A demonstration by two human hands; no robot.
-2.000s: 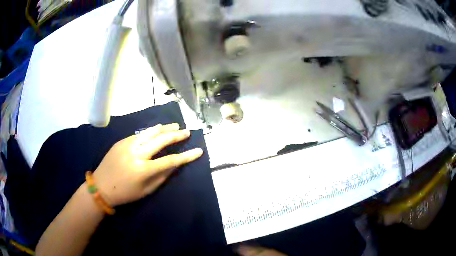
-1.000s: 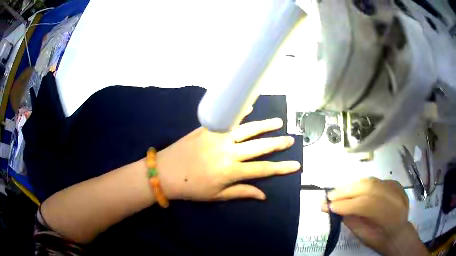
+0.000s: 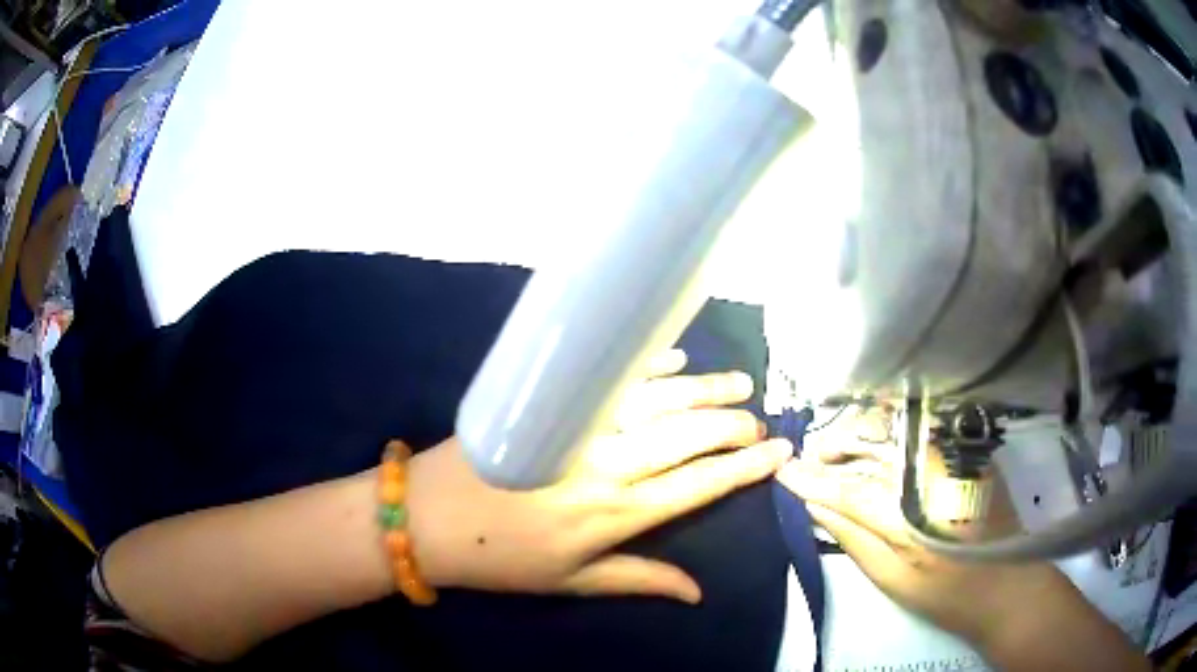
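A dark navy garment panel lies on the white machine table. My left hand lies on it with fingers spread, fingertips at its right edge; the lamp hides part of this hand. My right hand is beside that edge, its fingertips on a narrow navy strip that runs down along the edge. The machine head partly covers my right hand. The presser foot area by the fingertips is small and glaring.
The white lamp tube hangs over the panel and left hand. The sewing machine head fills the upper right. Metal snips lie at the far right. Plastic-wrapped items are beyond the table's left edge.
My right hand, out of the machine area two seconds ago, has brought the strip up and left to the panel's edge, close to my left fingertips. The left hand stays flat on the cloth.
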